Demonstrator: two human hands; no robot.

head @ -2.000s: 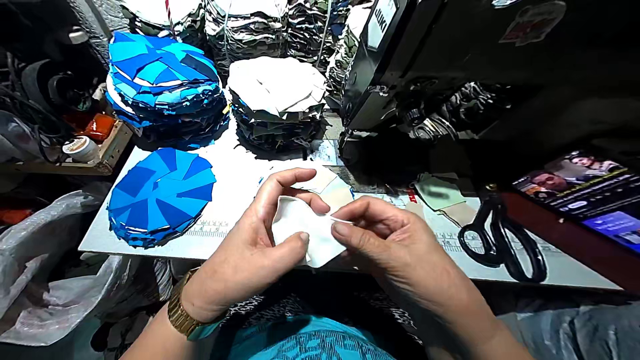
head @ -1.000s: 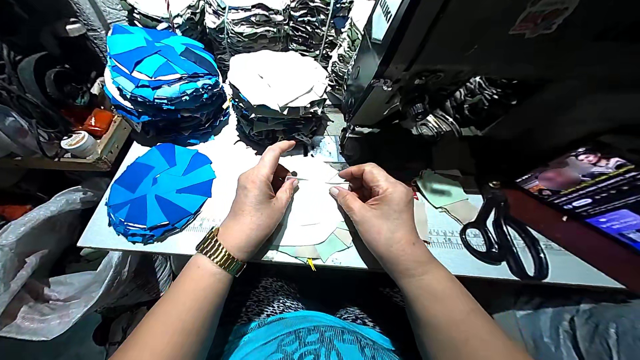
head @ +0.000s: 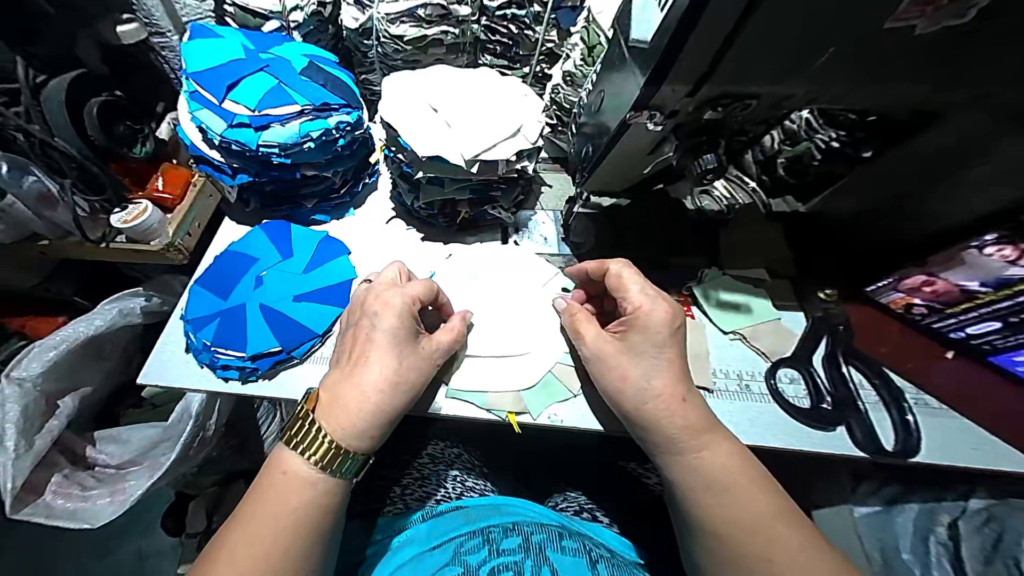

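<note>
White fabric pieces lie on the table in front of me, over a round layer of pale green and beige fabric pieces. My left hand, with a gold-coloured watch at the wrist, rests at their left side, thumb and index finger curved close together. At their right edge is my right hand, its thumb and fingertips pinching the edge of the white fabric. Whether the left fingertips grip any cloth cannot be made out. A round stack of blue fabric pieces sits to the left of my left hand.
Behind stand a tall blue fabric stack and a white-topped stack. Black-handled scissors lie at the right, near green and beige scraps and a lit screen. A dark machine rises behind. A plastic bag is at the left.
Two seconds ago both hands held a white piece up above the table; now white fabric lies flat on the round layer. Since one second ago, my hands have moved a little apart.
</note>
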